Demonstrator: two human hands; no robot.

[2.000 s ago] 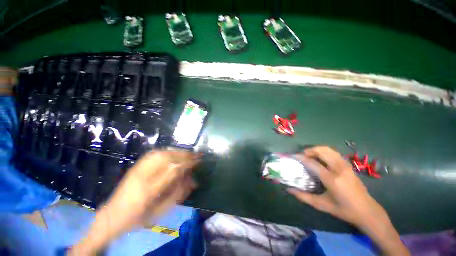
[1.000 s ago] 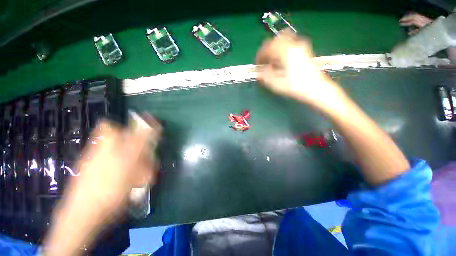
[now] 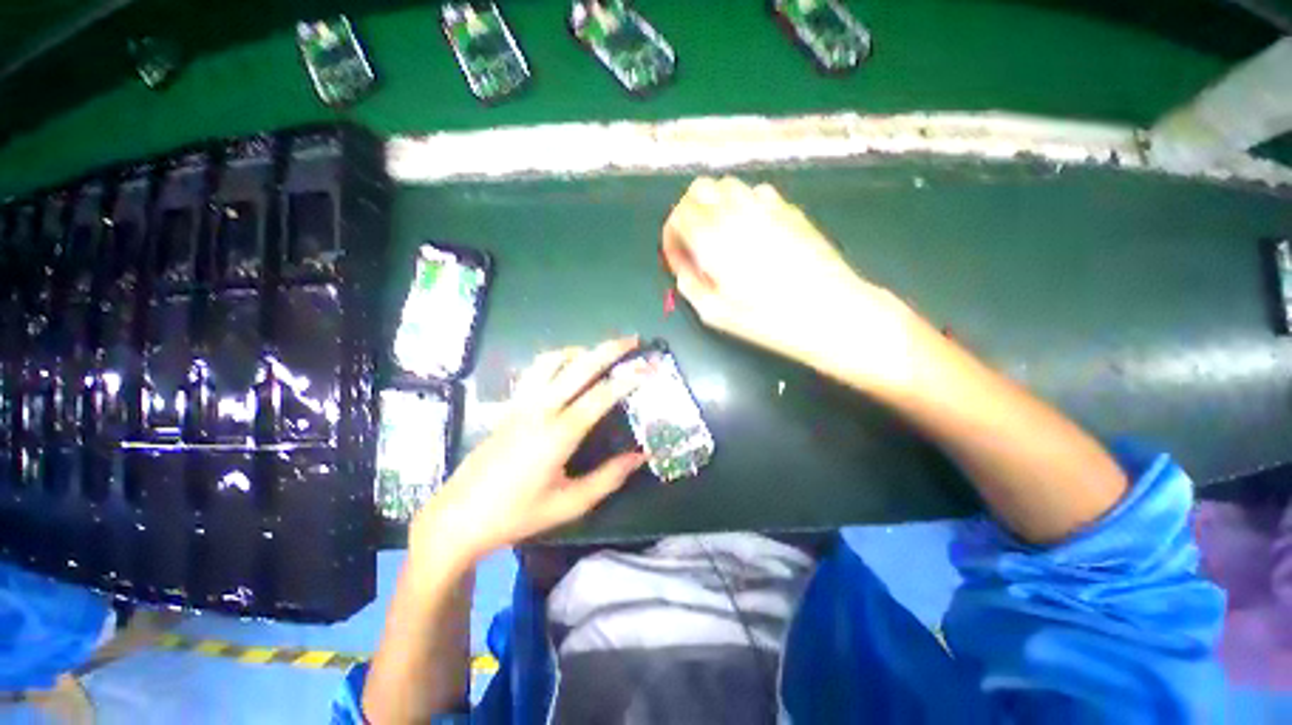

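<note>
My left hand [image 3: 531, 451] holds a phone housing assembly [image 3: 665, 415] by its edges on the bench, its green and silver inside facing up. My right hand [image 3: 744, 262] is above the bench beyond the phone, fingers curled down over the red parts pile. A small red part [image 3: 670, 300] shows just below its fingers; whether the fingers grip one is hidden. Two more half-built handsets, an upper one [image 3: 439, 315] and a lower one [image 3: 412, 451], lie on the bench to the left.
A black blister tray [image 3: 184, 425] fills the left. A whitish rail [image 3: 765, 139] separates the bench from the green belt [image 3: 978, 71], which carries several spaced-out phones. Another person's sleeve [image 3: 1247, 102] is at the upper right. A phone [image 3: 1279, 283] is cut off at the right edge.
My right hand has come back from the belt to the red parts. My left hand has moved right and now holds a phone. Two handsets at left now show clearly.
</note>
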